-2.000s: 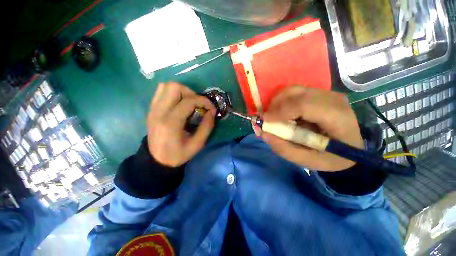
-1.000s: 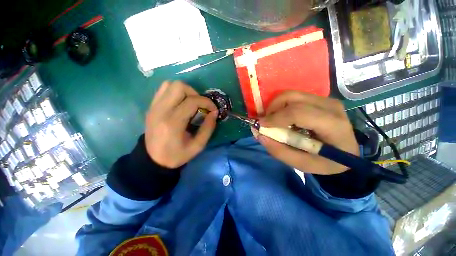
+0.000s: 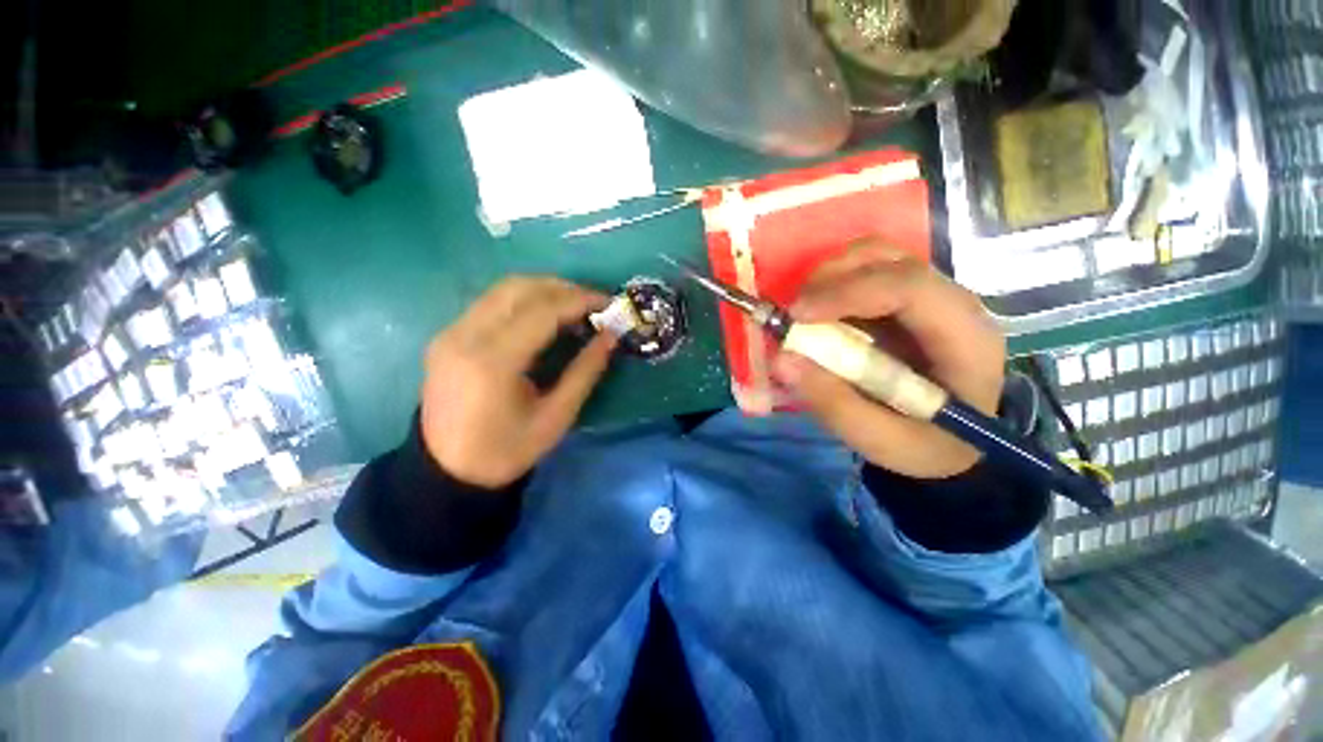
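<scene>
The round black housing (image 3: 653,319) with shiny parts inside lies on the green mat. A small silvery-white block (image 3: 618,316) is at its left side, overlapping its rim. My left hand (image 3: 501,374) has thumb and forefinger on the block's left end. My right hand (image 3: 907,355) grips the soldering iron (image 3: 871,370) by its cream handle. Its metal tip is above the housing's upper right edge and appears clear of the housing.
A red pad (image 3: 834,232) lies under and beyond my right hand. Tweezers (image 3: 631,213) lie beside a white sheet (image 3: 559,152). The metal tray (image 3: 1248,218) holds a sponge (image 3: 1052,163). A clear hood (image 3: 697,65) and brown tub (image 3: 929,29) are at the top. Component trays flank both sides.
The iron's tip has moved from the housing's right side up and away. The silvery-white block now shows at the housing's rim, and my left fingers are wider apart. The view has shifted.
</scene>
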